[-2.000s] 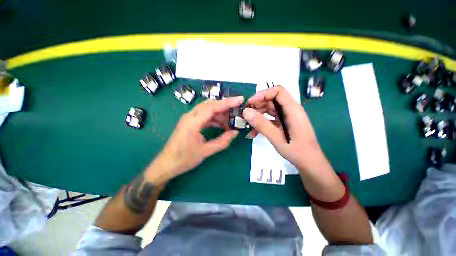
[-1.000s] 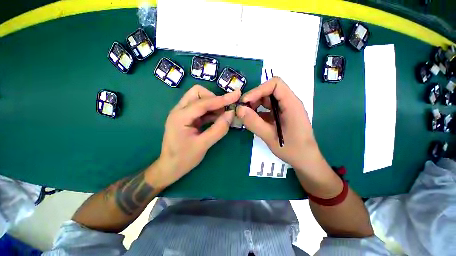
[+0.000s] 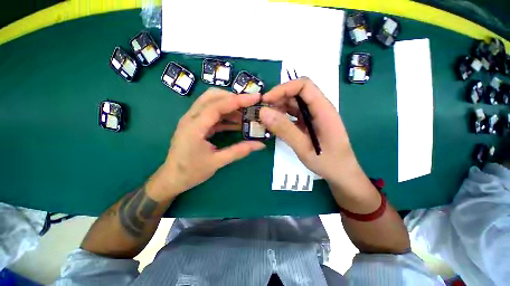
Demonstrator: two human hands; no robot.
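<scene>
A black rounded-square watch housing (image 3: 256,129) is held between my two hands, its open side up with a silver-white block showing. My left hand (image 3: 204,142) grips it by its edges with thumb and fingers. My right hand (image 3: 313,125) has its thumb pressed on the upper part of the housing, its fingers behind it. Black tweezers (image 3: 308,124) lie in my right hand, pointing down toward the wrist. The release liner sheet (image 3: 283,162) with small grey marks lies partly under my right hand.
Several open housings (image 3: 178,77) lie at the left and top, others (image 3: 359,67) right of the large white sheet (image 3: 223,28). A plain white strip (image 3: 414,110) lies at the right. A cluster of units (image 3: 479,120) is at the far right, beside a neighbour's sleeve. A yellow line (image 3: 72,21) runs behind.
The housing between my hands now shows more of its open face. My left thumb has moved down to its lower edge, and my right thumb lies over its upper part. The view has shifted slightly.
</scene>
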